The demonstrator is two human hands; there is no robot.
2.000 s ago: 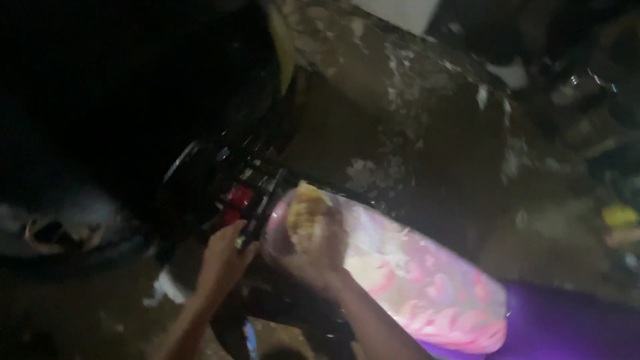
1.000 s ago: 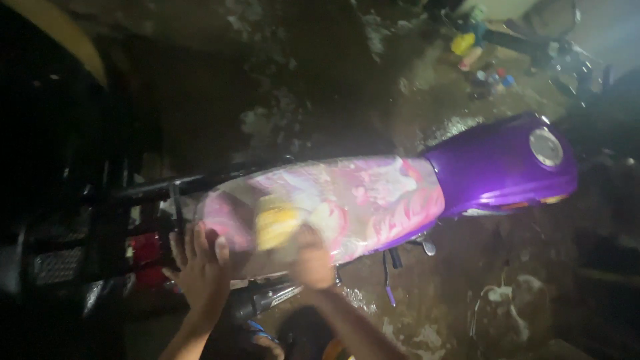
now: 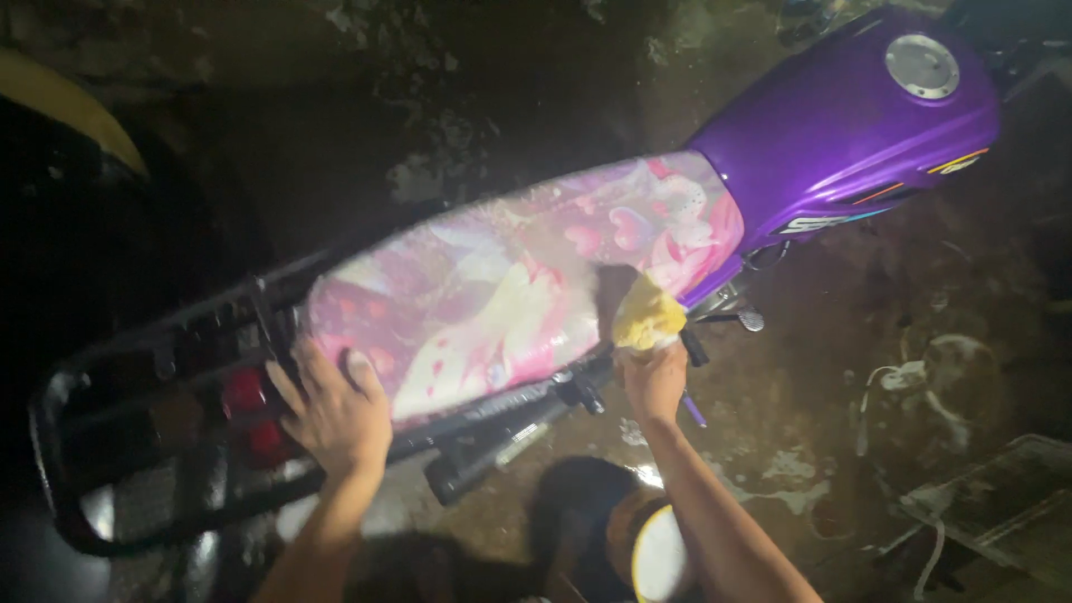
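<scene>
A motorcycle seat with a glossy pink and white heart pattern (image 3: 502, 285) runs diagonally across the middle of the view. Against its rear end rests my left hand (image 3: 339, 406), fingers spread and nothing held, beside the black metal rear rack (image 3: 193, 519). My right hand (image 3: 657, 381) grips a yellow sponge (image 3: 649, 314) at the near edge of the seat, toward its front. Beyond the seat is the purple fuel tank (image 3: 846, 126) with a round metal cap (image 3: 921, 65). Patches of foam lie on the front of the seat.
A red tail light (image 3: 247, 394) sits under the rack. Below the seat, a black exhaust (image 3: 486, 452) and a foot peg (image 3: 749, 318) stick out on the near side. A round container with a yellow rim (image 3: 657, 557) stands at the bottom. The dark floor (image 3: 804, 444) looks wet.
My right hand with the yellow sponge has moved from the rear part of the seat toward its front, near edge. My left hand stays by the seat's rear end. The view has shifted markedly.
</scene>
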